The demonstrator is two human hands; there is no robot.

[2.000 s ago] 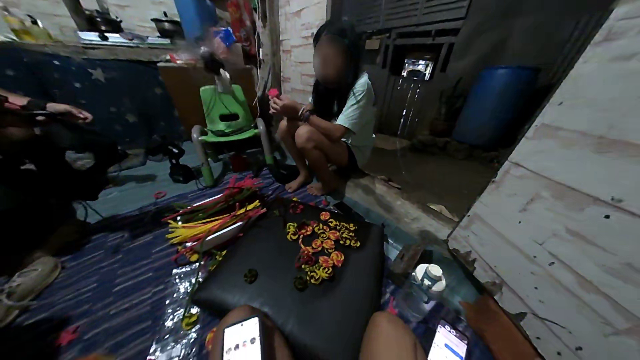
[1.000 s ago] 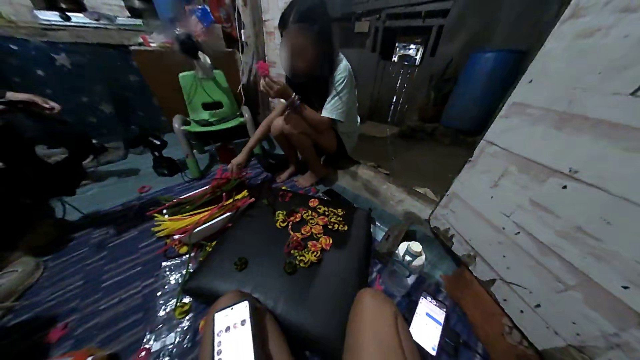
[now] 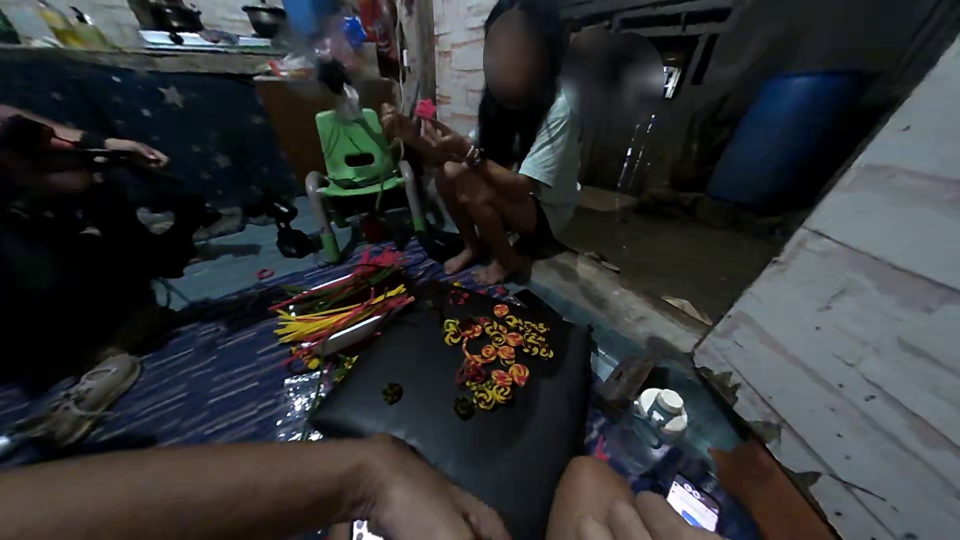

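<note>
My left hand (image 3: pixel 431 499) reaches in from the left at the bottom, over a phone (image 3: pixel 367 531) with only a bit of lit screen showing; its fingertips are cut off. My right hand (image 3: pixel 637 517) shows as fingers at the bottom edge beside my knee, near a second lit phone (image 3: pixel 691 502). Whether either hand holds anything is unclear. In front lies a black cushion (image 3: pixel 360 427) bearing a cluster of coiled yellow, orange and red pieces (image 3: pixel 499 352) and two dark coils, one at the left (image 3: pixel 392 393). Behind its left corner are yellow and red strips (image 3: pixel 341 319) on a white tray.
A person (image 3: pixel 551 161) squats beyond the cushion, holding up a pink piece (image 3: pixel 425 109). A green child's chair (image 3: pixel 356 150) stands beside them. Another person's arm is at the left, above a shoe (image 3: pixel 97 390). A clear jug with a white lid (image 3: pixel 664 412) stands right; a blue barrel (image 3: pixel 787 139) is behind.
My two hands have come into view at the bottom, the left over the phone on my lap. The squatting person has drawn back the hand that reached to the strips.
</note>
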